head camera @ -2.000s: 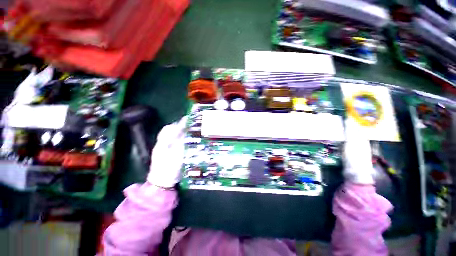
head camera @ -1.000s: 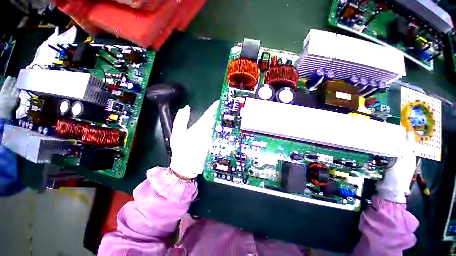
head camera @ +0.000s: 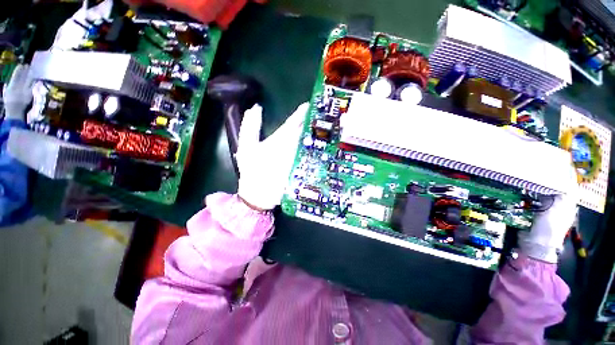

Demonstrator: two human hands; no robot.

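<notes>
A green power board (head camera: 364, 165) lies in front of me, component side up, slightly tilted. It carries a long white heatsink (head camera: 445, 138), a finned heatsink (head camera: 502, 50) at the back, copper-red coils (head camera: 347, 62) and a brown-yellow transformer (head camera: 482, 101). My left hand (head camera: 270, 158), in a white glove, holds the board's left edge, one digit standing up and away from it; the fingertips at the edge are partly hidden. My right hand (head camera: 556, 219), also gloved, grips the right edge by the end of the long heatsink; its fingers are partly hidden.
A similar board (head camera: 192, 118) is at the left, with another person's gloved hand (head camera: 17, 94) and blue sleeve at its edge. A black handheld scanner (head camera: 234, 91) lies between the boards. A yellow ring dish (head camera: 585, 155) and cutters (head camera: 578, 242) are at right. Red slabs (head camera: 202, 8) are behind.
The view has shifted, so the boards sit higher in the picture. The board between my hands appears larger and more tilted than two seconds ago. Both my hands remain at its edges.
</notes>
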